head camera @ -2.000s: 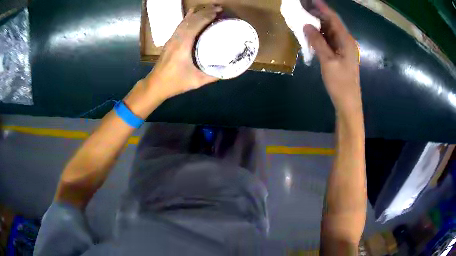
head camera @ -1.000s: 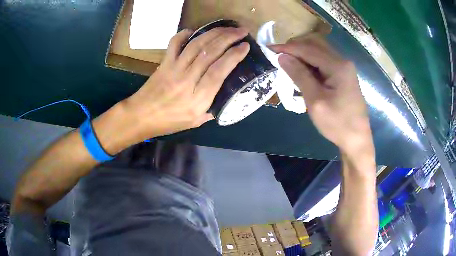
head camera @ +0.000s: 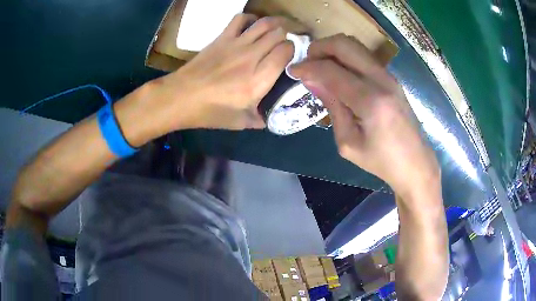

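A tin (head camera: pixel 297 111) with a dark side and a white, dark-smeared end lies tilted over the cardboard tray, its end facing me. My left hand (head camera: pixel 244 70) holds it from the left, fingers over its side. My right hand (head camera: pixel 352 88) pinches a crumpled white wipe (head camera: pixel 298 53) against the tin's side, close to my left fingertips. Much of the tin is hidden behind both hands. A blue wrist strap (head camera: pixel 111 132) with a thin cord is on my left wrist.
The cardboard tray (head camera: pixel 376 32) holds a white flat sheet (head camera: pixel 205 23). The dark green worktop (head camera: pixel 76 47) lies around it. A chipped edge rail (head camera: pixel 432 64) and green belt (head camera: pixel 488 53) are at right. Cartons (head camera: pixel 288 276) stand below on the floor side.
The tin has gone from white end up to tilted on its side. My right hand has moved left with the wipe, from beside the tin onto its side.
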